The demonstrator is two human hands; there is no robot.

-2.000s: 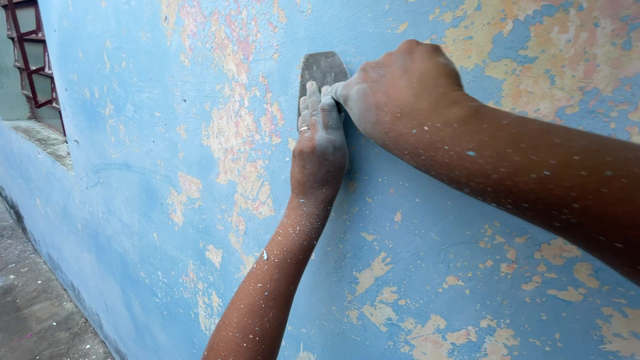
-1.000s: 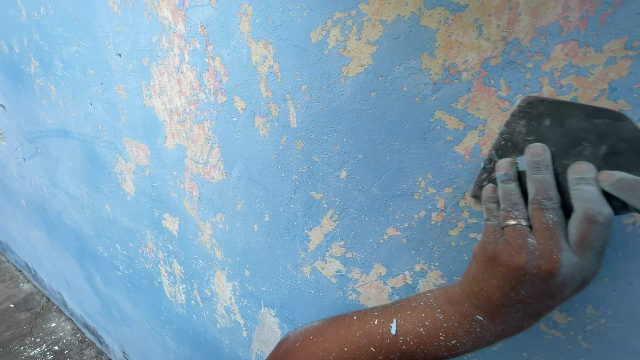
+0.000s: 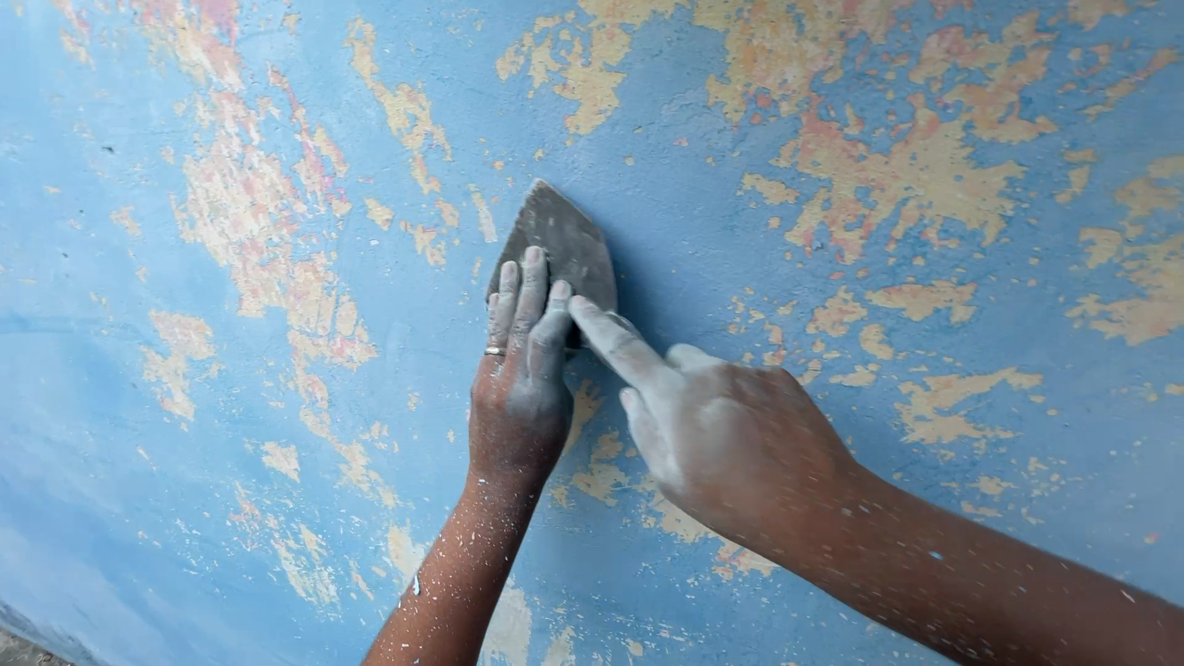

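A grey metal trowel blade (image 3: 564, 236) lies against a blue painted wall (image 3: 684, 213), its pointed tip up. The fingers of my left hand (image 3: 527, 379) are spread flat on the blade's lower part; a ring is on one finger. My right hand (image 3: 721, 425) is at the blade's lower right, its index finger stretched onto the blade and the other fingers curled around the handle, which is mostly hidden. Both hands are coated with pale dust, and paint flecks dot the forearms.
Yellow and pink patches (image 3: 906, 176) show where the blue paint has flaked, with more patches (image 3: 250, 203) on the left. A strip of ground (image 3: 28, 650) is visible at the bottom left corner.
Against the wall's patches, the trowel and my hands have moved left from where they were one second ago. My right hand, mostly out of view then, is now fully visible.
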